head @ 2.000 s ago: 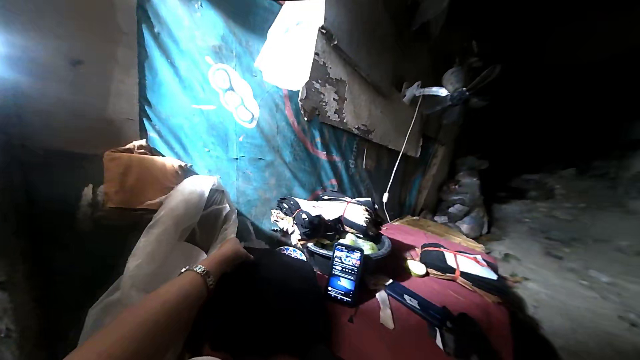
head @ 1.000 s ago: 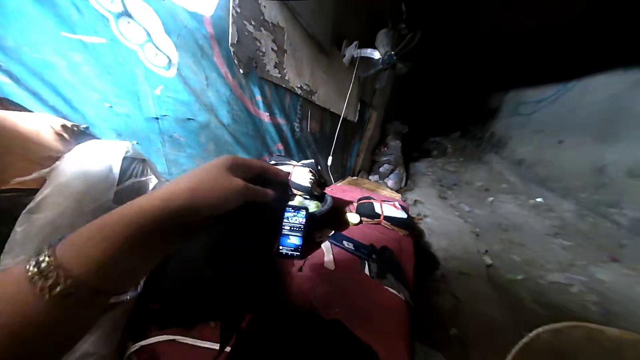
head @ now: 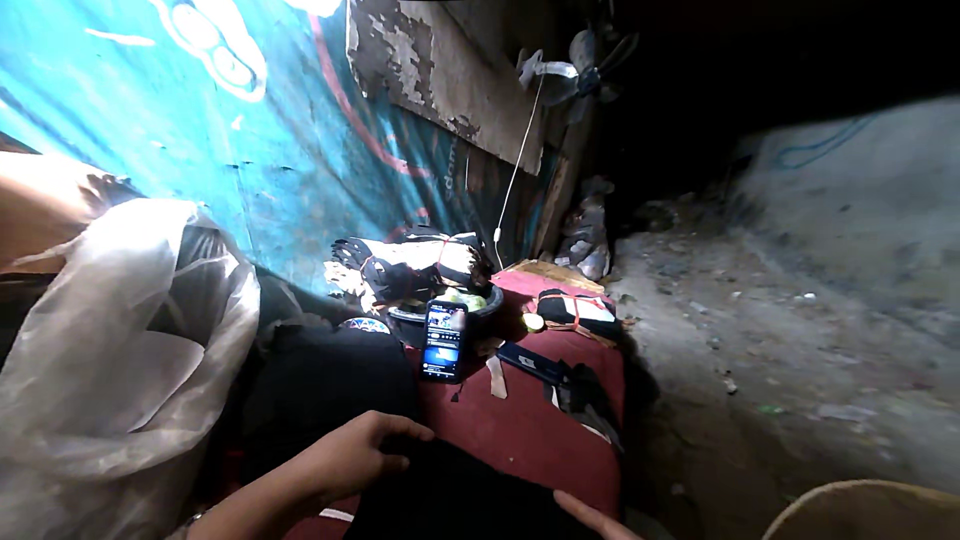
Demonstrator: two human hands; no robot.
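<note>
My left hand [head: 360,457] rests at the upper left edge of a black cloth [head: 457,495], thumb and fingers apart; whether it grips the cloth is unclear. At the bottom edge, only a finger or so of my right hand [head: 592,517] shows, touching the cloth's right side; the rest is out of frame. The cloth lies over a dark red padded surface [head: 525,442]. To its upper left is a stack of black fabric [head: 330,382]. Beyond my hands a lit smartphone [head: 444,341] leans upright against a dark basin [head: 491,304]. A dark blue flat case [head: 531,362] lies to its right.
A large translucent plastic bag [head: 67,375] stands at left. Tied bundles of black and white cloth [head: 420,262] rest on the basin; another tied bundle [head: 577,311] lies to the right. A fan [head: 585,71] with a hanging cord is mounted above. A curved rim [head: 862,510] shows at lower right.
My left hand has drawn back from near the phone to the black cloth close to me. A finger of my right hand has come into view at the bottom.
</note>
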